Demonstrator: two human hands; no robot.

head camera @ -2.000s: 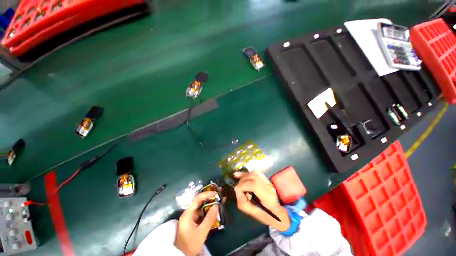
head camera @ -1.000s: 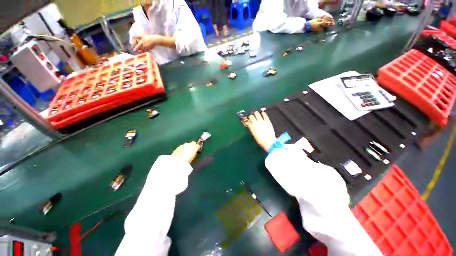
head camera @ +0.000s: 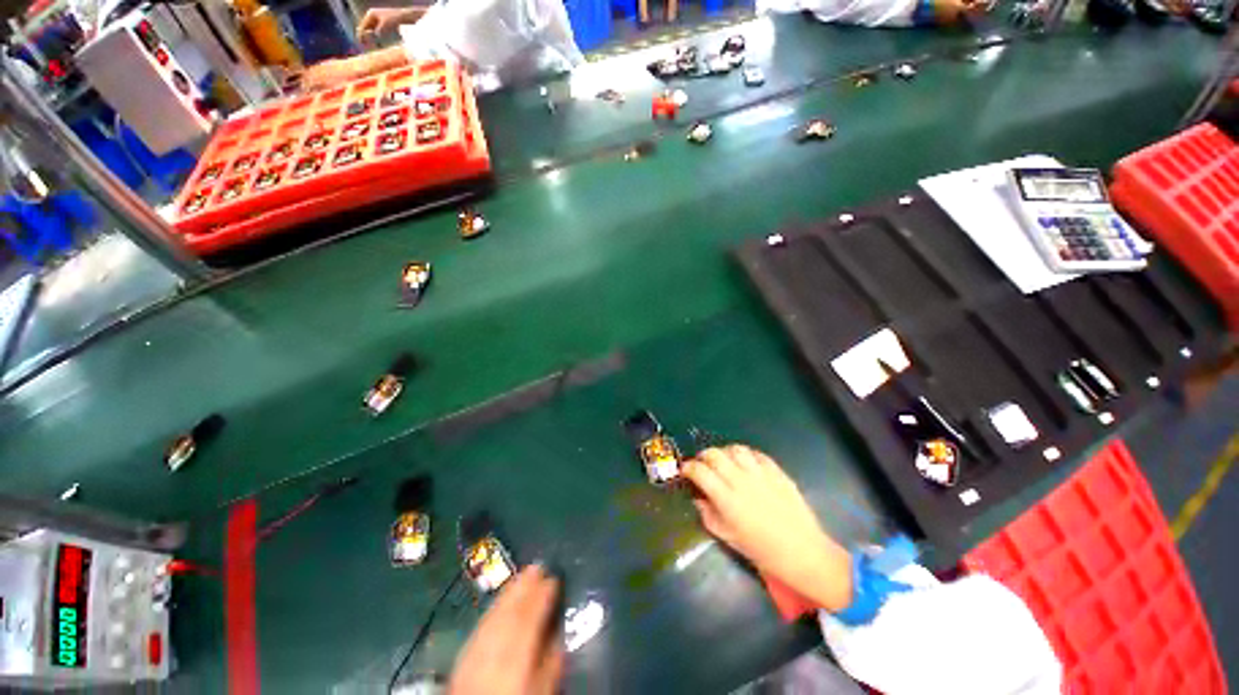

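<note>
My right hand (head camera: 768,523), with a blue wristband, has its fingertips at the right edge of an open device unit (head camera: 660,459). The unit shows gold and orange insides, with a black part at its upper end. My left hand (head camera: 510,645) is blurred at the bottom edge, beside a second open device unit (head camera: 487,561); whether it grips it is unclear. A third open unit (head camera: 409,538) lies further left. A yellowish patch of adhesive pieces (head camera: 655,536) lies below the right unit, and a whitish film scrap (head camera: 584,623) lies right of my left hand.
More units lie along the green bench (head camera: 584,299). A black parts tray (head camera: 870,292) and calculator (head camera: 1080,238) are at right, with red trays (head camera: 1087,570) beside them. A filled red tray (head camera: 326,149) is at upper left. A power supply (head camera: 82,611) stands at lower left. People's sleeves show opposite.
Both hands have drawn back from the far strip toward me. Two open units now lie on the near bench by my hands. The view has shifted; the red pad is now mostly hidden behind my right hand.
</note>
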